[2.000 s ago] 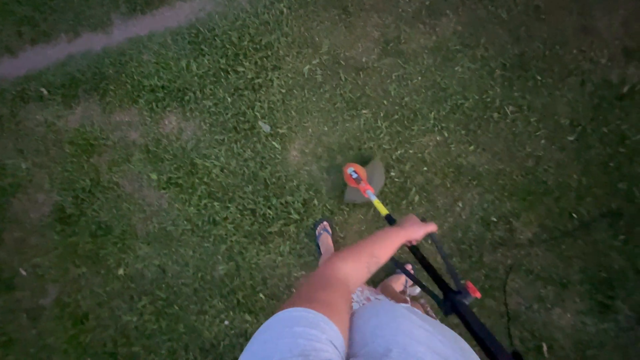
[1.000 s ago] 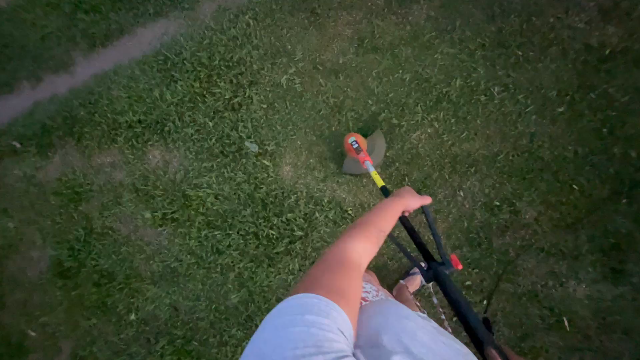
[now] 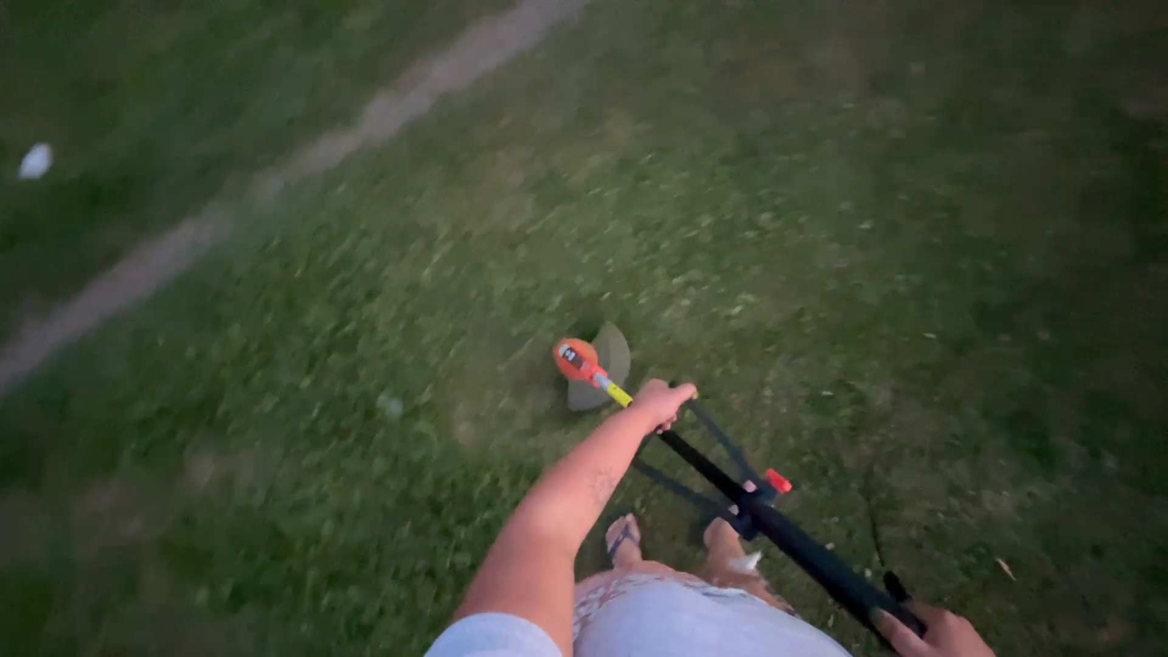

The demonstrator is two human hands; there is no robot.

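A string trimmer [image 3: 712, 470] with a black shaft runs diagonally from the lower right toward the middle of the head view. Its orange head [image 3: 576, 359] and grey guard [image 3: 613, 358] are low over the grass, joined to the shaft by a yellow section. My left hand [image 3: 664, 404] is closed around the front loop handle, just behind that section. At the lower right edge, my right hand [image 3: 935, 631] grips the rear of the shaft, partly cut off by the frame. A red knob [image 3: 777, 481] sits beside the handle clamp. The cutting line cannot be made out.
Grass [image 3: 347, 365] surrounds my feet, and I wear flip-flops [image 3: 623, 540]. A narrow bare dirt path [image 3: 365, 128] crosses the upper left. Beyond it lies a small white object [image 3: 36, 161]. A thin dark line, perhaps a cord [image 3: 874, 520], is on the right.
The view has shifted, with more of the dirt path and a white object now showing at the left. My right hand has come into sight. My left hand has stayed on the handle.
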